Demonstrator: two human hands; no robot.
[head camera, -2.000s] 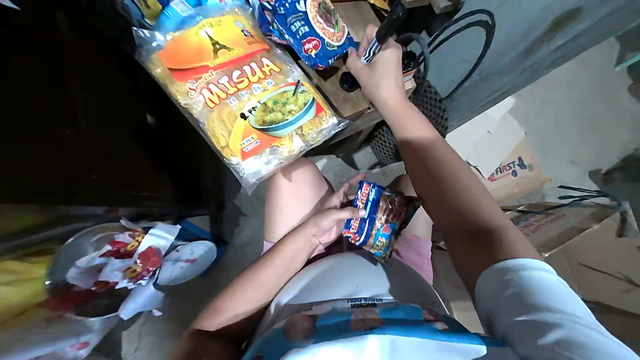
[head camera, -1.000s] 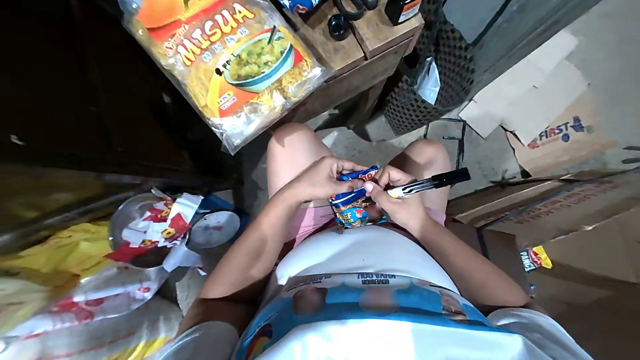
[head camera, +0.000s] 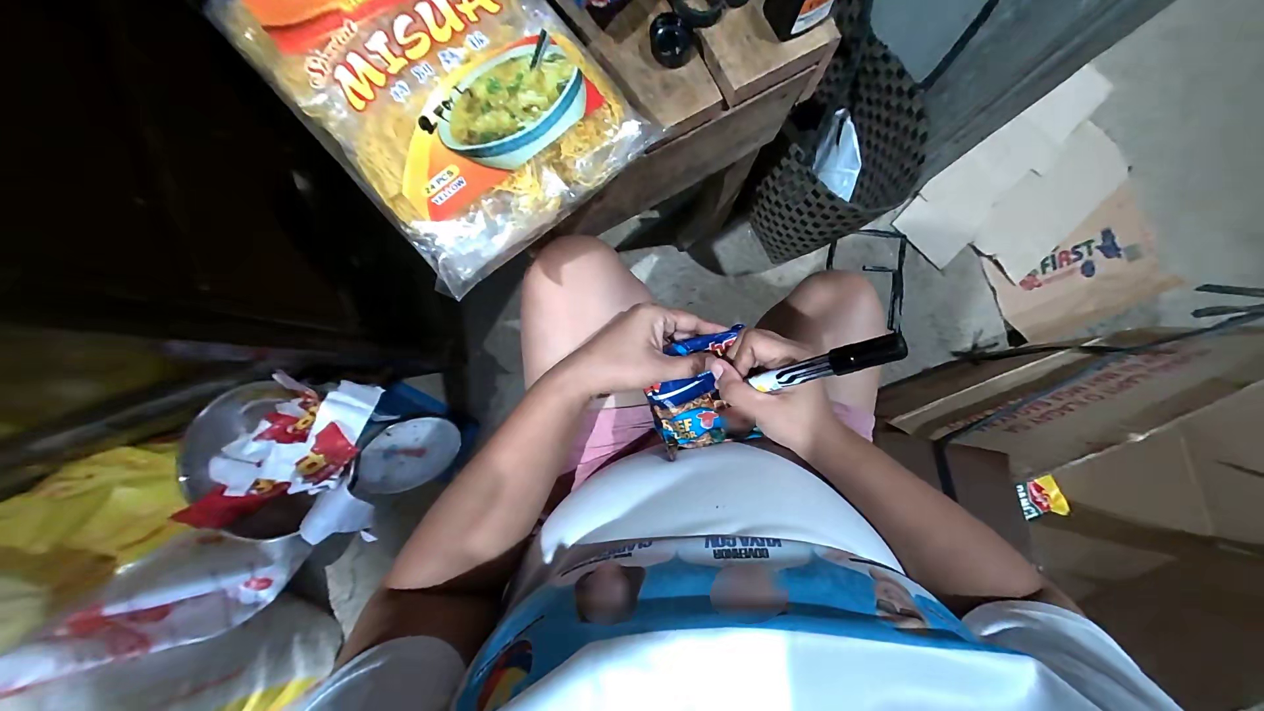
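Observation:
Above my lap, my left hand (head camera: 647, 346) grips the upper left part of a blue snack packet (head camera: 691, 420) whose front shows beef-flavored food pieces. My right hand (head camera: 780, 390) pinches the same packet from the right and also holds a black-capped marker pen (head camera: 829, 362), which points out to the right. The packet looks folded or doubled between my fingers; whether it is one packet or two, I cannot tell. A large clear bag of yellow misua noodles (head camera: 434, 128) lies beyond my knees at the upper left, with black handwriting on it.
A wooden bench (head camera: 681, 148) supports the noodle bag and small dark items. Right of it stands a dark woven basket (head camera: 839, 178) with a plastic bag inside. Cardboard boxes (head camera: 1086, 415) stand at the right. A metal pot (head camera: 212, 444) holding torn wrappers and yellow sacks (head camera: 89, 504) are at the left.
My right hand, with the marker, has come down from the bench area to the packet in my lap. The view has shifted, so the noodle bag sits higher in it.

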